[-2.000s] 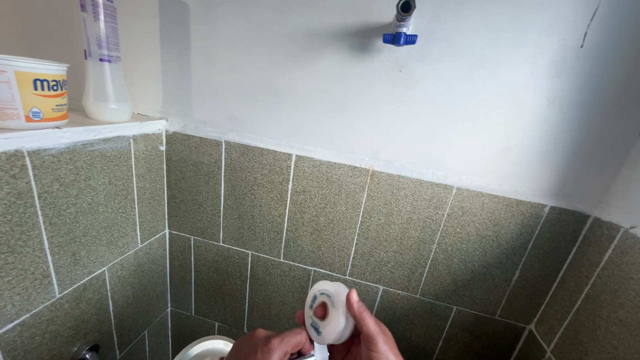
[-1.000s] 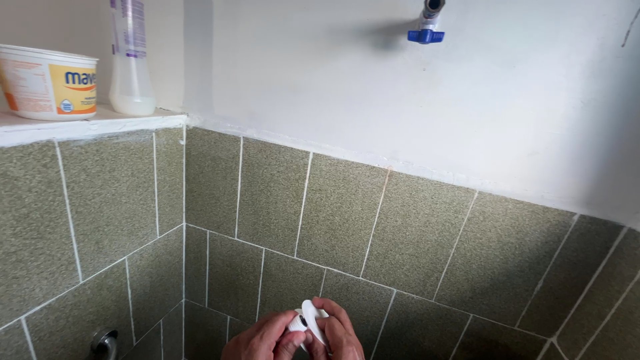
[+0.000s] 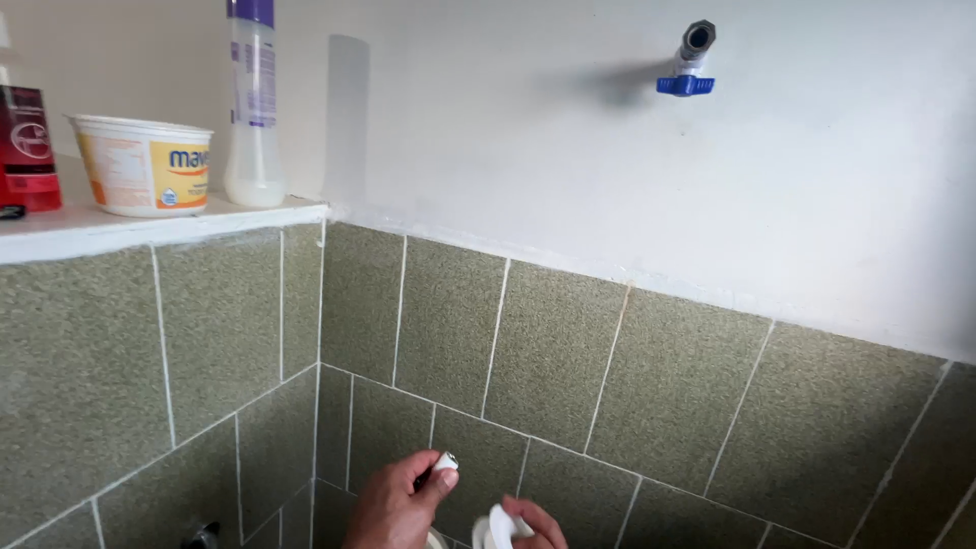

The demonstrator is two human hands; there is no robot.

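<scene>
Near the bottom middle, my left hand (image 3: pixel 404 499) pinches a small white cylindrical fitting (image 3: pixel 445 462) between thumb and fingers; its upper end shows a dark or metallic opening. To the right and a little lower, my right hand (image 3: pixel 536 526) holds a white plastic spool (image 3: pixel 499 526), partly cut off by the frame's bottom edge. The two hands are apart. High on the white wall, a pipe end with a blue-handled valve (image 3: pixel 685 85) sticks out, well above both hands.
A ledge (image 3: pixel 252 217) at upper left carries a tub (image 3: pixel 145 164), a clear bottle with a purple top (image 3: pixel 255 114) and a red bottle (image 3: pixel 29 152). Green tiled walls (image 3: pixel 564 343) meet at a corner. A metal fitting (image 3: pixel 202 535) shows at lower left.
The hands were together around the white pieces; now they have separated, the left with the small fitting and the right with the spool. The view has shifted left, bringing the red bottle into sight.
</scene>
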